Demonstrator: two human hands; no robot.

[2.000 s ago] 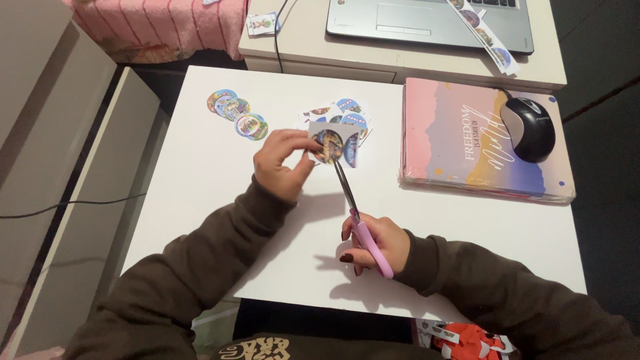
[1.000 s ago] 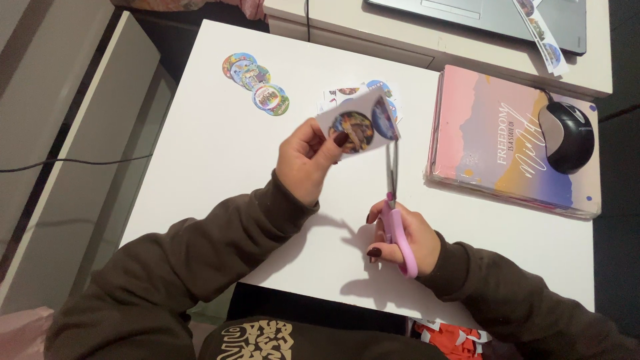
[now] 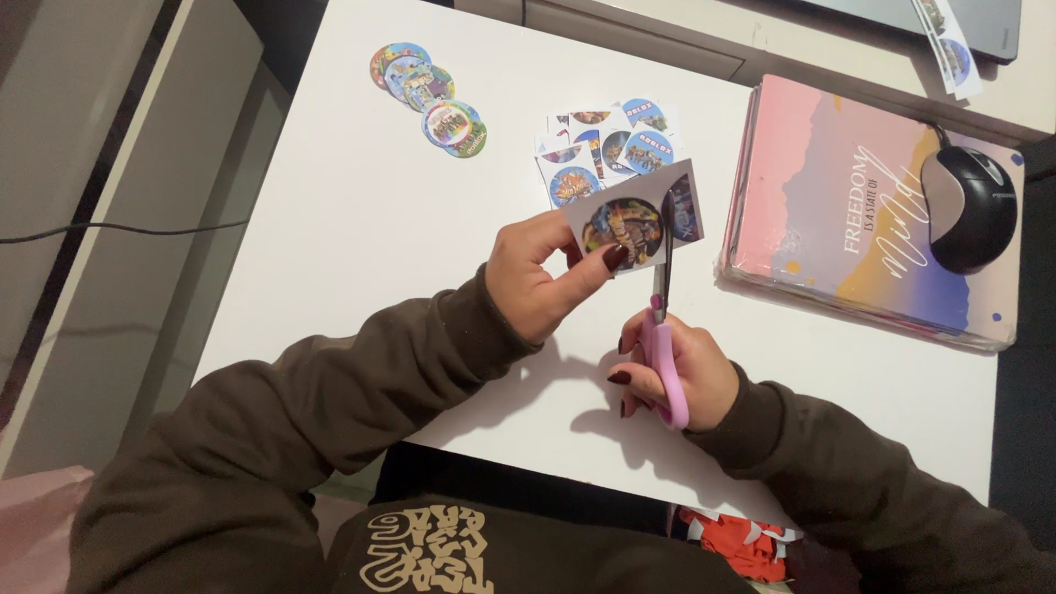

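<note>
My left hand (image 3: 549,272) pinches a white paper piece printed with round pictures (image 3: 623,231) between thumb and fingers. Pink-handled scissors (image 3: 667,363) are held in my right hand (image 3: 689,375), pointing up, with their blades across the paper between its two printed circles. Behind the paper lies a loose pile of cut paper pieces with round prints (image 3: 573,183), partly hidden by it. Round cut-outs (image 3: 450,124) overlap in a row at the upper left of the white table (image 3: 330,247).
A plastic-covered notebook (image 3: 813,198) lies on the right, bearing a black computer mouse (image 3: 973,210). Beyond the table, a laptop (image 3: 990,25) and a printed paper strip (image 3: 957,62) rest on a pale desk (image 3: 701,41). Red and white material (image 3: 738,544) shows below the table's front edge.
The paper in my left hand has turned since two seconds ago, and its printed face now shows more fully. Since one second ago, the scissor blades have come between the two circles.
</note>
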